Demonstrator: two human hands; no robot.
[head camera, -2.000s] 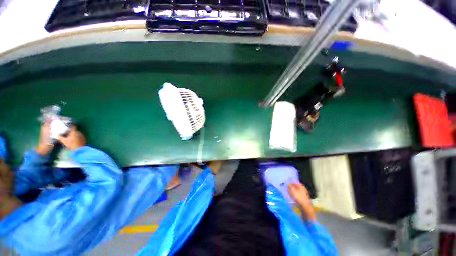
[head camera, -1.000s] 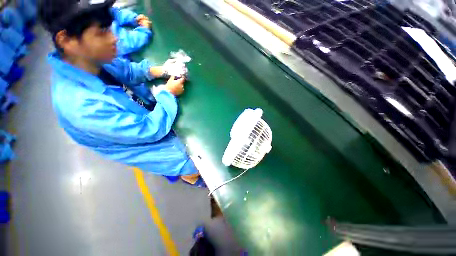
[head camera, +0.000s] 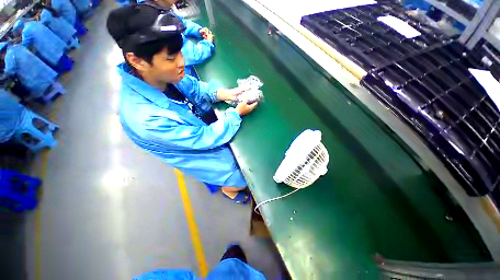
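Observation:
Neither of my hands is in view; only blue smock cloth (head camera: 233, 270) shows at the bottom edge. A white desk fan (head camera: 306, 161) stands on the green bench (head camera: 329, 229) nearest in front of me. Its white cord runs to the bench's front edge. A person in a blue smock (head camera: 181, 136) is at the bench to the left of the fan and holds a crinkled, clear and whitish item (head camera: 249, 92) in both hands. I cannot tell what that item is.
Black part trays (head camera: 427, 93) with paper slips (head camera: 398, 25) lie on the raised shelf at the right. A metal post (head camera: 438, 270) crosses the lower right. More workers (head camera: 46, 44), blue stools (head camera: 33, 128) and a yellow floor line (head camera: 189, 219) are at the left.
The view has swung left from the bench front, then slightly further. The white pack, red tray and right hand seen earliest are out of view. The fan keeps its place on the bench.

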